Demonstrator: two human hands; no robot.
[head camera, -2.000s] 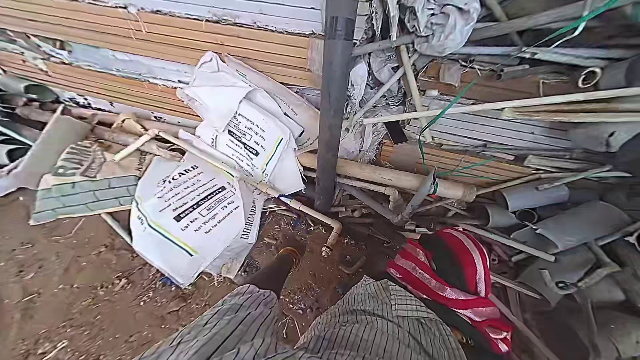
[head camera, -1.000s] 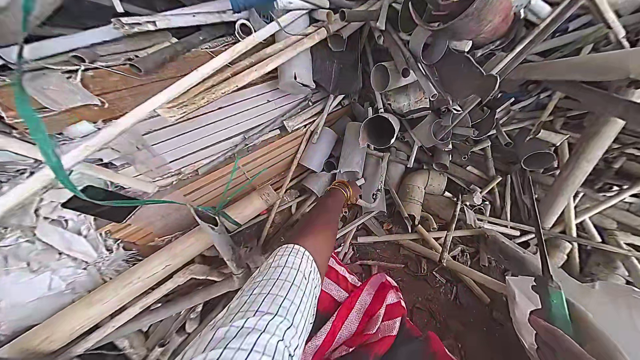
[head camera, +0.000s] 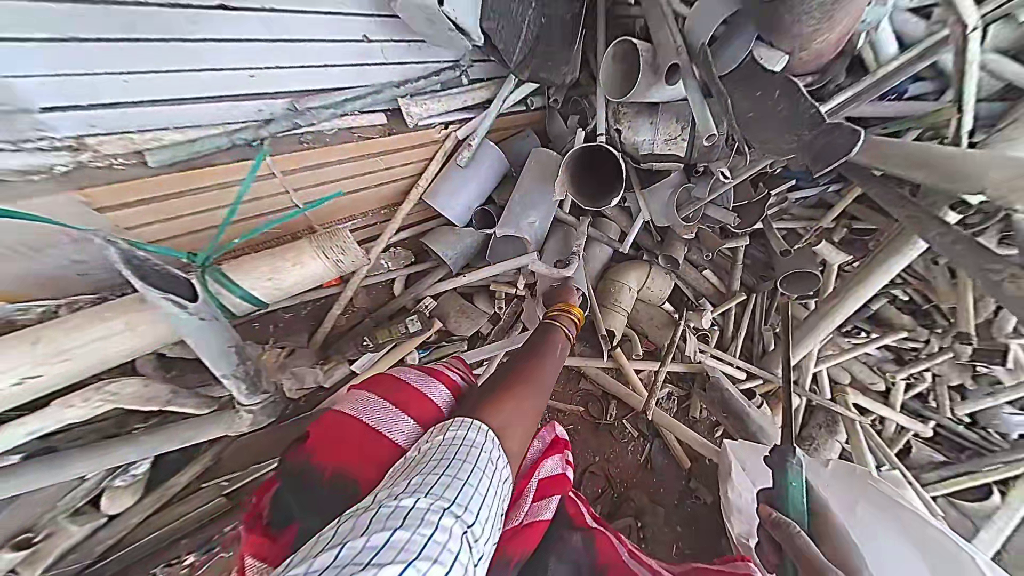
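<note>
My left hand (head camera: 564, 294), with yellow bangles at the wrist, reaches into the scrap pile. Its fingers are closed around a thin bent pipe piece (head camera: 572, 260), though they are partly hidden. Grey pipe offcuts (head camera: 526, 204) and a cream pipe elbow (head camera: 632, 290) lie close around it. At the lower right, my right hand (head camera: 788, 532) grips the green handle (head camera: 788, 484) of a long, narrow-bladed hand tool, its dark blade pointing up and away. A pale sheet or sack (head camera: 740, 480) is beside that hand.
Long pipes (head camera: 104, 336) and a green strap (head camera: 204, 260) lie at left, by stacked orange-brown strips (head camera: 320, 180) and white panels (head camera: 240, 64). Broken pipes (head camera: 872, 280) fill the right. A red-and-white striped cloth (head camera: 400, 408) lies near my legs, beside bare soil (head camera: 640, 488).
The view has swung from the sacks on the left to the pipe pile. Neither hand showed two seconds ago; my left hand was at the pile one second ago. My right hand has come into view.
</note>
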